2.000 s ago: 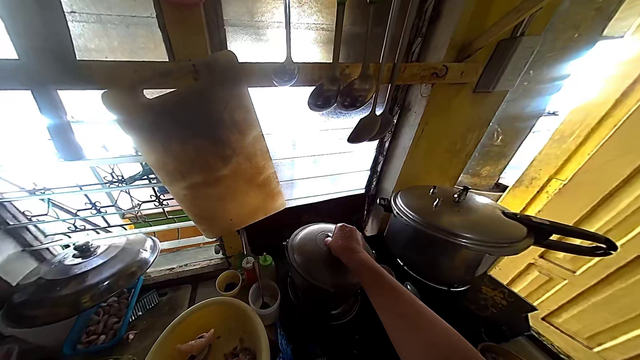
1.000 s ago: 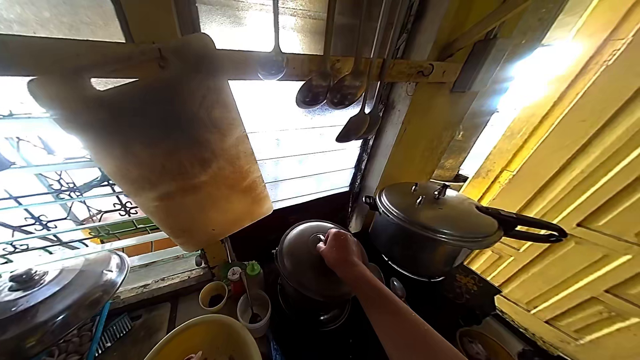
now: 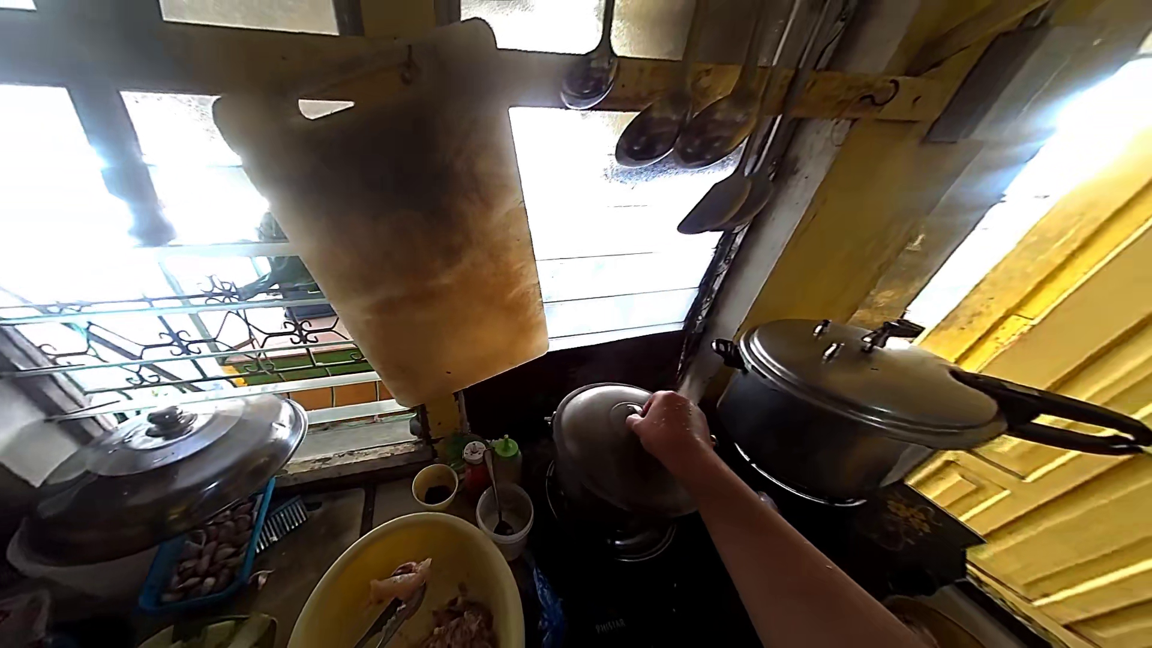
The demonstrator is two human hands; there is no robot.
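My right hand (image 3: 673,425) grips the knob of a metal pot lid (image 3: 612,441), which sits tilted toward me over a pot on the black stove (image 3: 648,594). To its right a large pressure cooker (image 3: 846,414) stands on the stove, its black handle pointing right. Left of the stove, a yellow basin (image 3: 315,598) holds pieces of raw meat (image 3: 400,583) and metal tongs (image 3: 393,621). Between basin and pot are a white cup (image 3: 525,531) with a spoon in it and a green-capped bottle (image 3: 507,457). My left hand is out of view.
A stained cutting board (image 3: 432,234) and several metal ladles and spatulas (image 3: 720,202) hang before the window. At left, a large domed metal lid (image 3: 171,459) overhangs a blue basket (image 3: 153,589) of garlic. A yellow cup (image 3: 435,468) stands behind the basin. A yellow door (image 3: 1071,450) is at right.
My right hand stays on the lid knob in all the frames. Nothing has plainly been taken hold of or let go; mainly the view has shifted.
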